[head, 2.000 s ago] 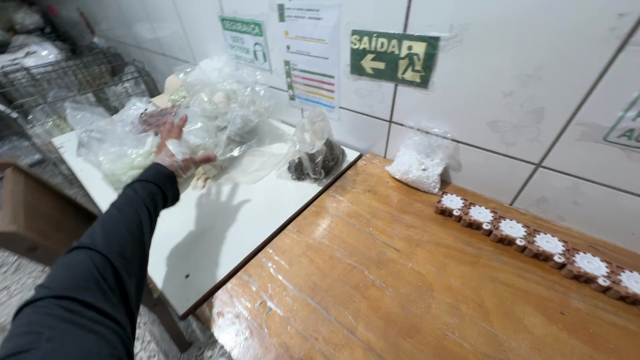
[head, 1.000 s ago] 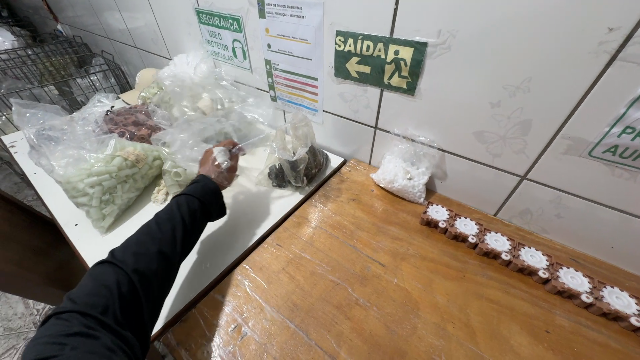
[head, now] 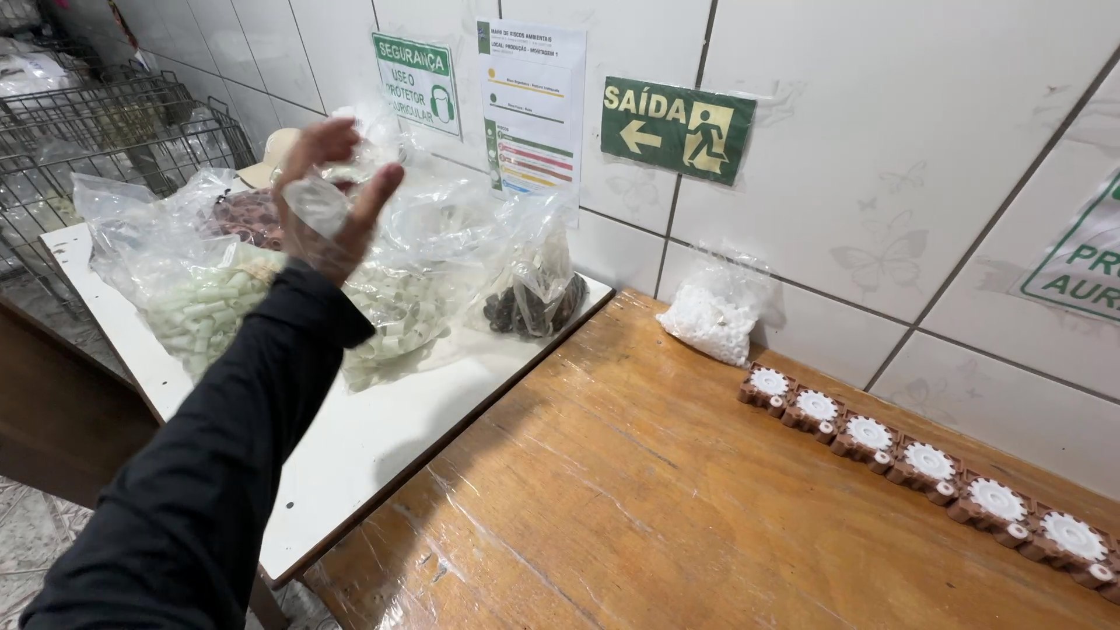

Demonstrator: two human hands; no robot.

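My left hand (head: 328, 201), in a black sleeve, is raised over clear plastic bags with its fingers apart. A whitish translucent piece lies across its palm area; whether it is tape or film I cannot tell. Below the hand are a bag of pale green tubular pieces (head: 206, 306) and another bag of pale pieces (head: 398, 311). Reddish-brown parts (head: 245, 217) show in a bag behind the wrist. To the right stands a bag of dark parts (head: 534, 304). My right hand is out of view.
A bag of small white pieces (head: 713, 315) leans at the tiled wall. Beside it, brown blocks with white gears (head: 927, 462) form a row on the wooden table (head: 612, 507). The white tabletop (head: 376, 446) adjoins it. Wire baskets (head: 114, 149) stand far left.
My left hand has risen and moved left from beside the dark parts' bag. A bag of pale pieces now lies farther forward on the white tabletop, where the hand was.
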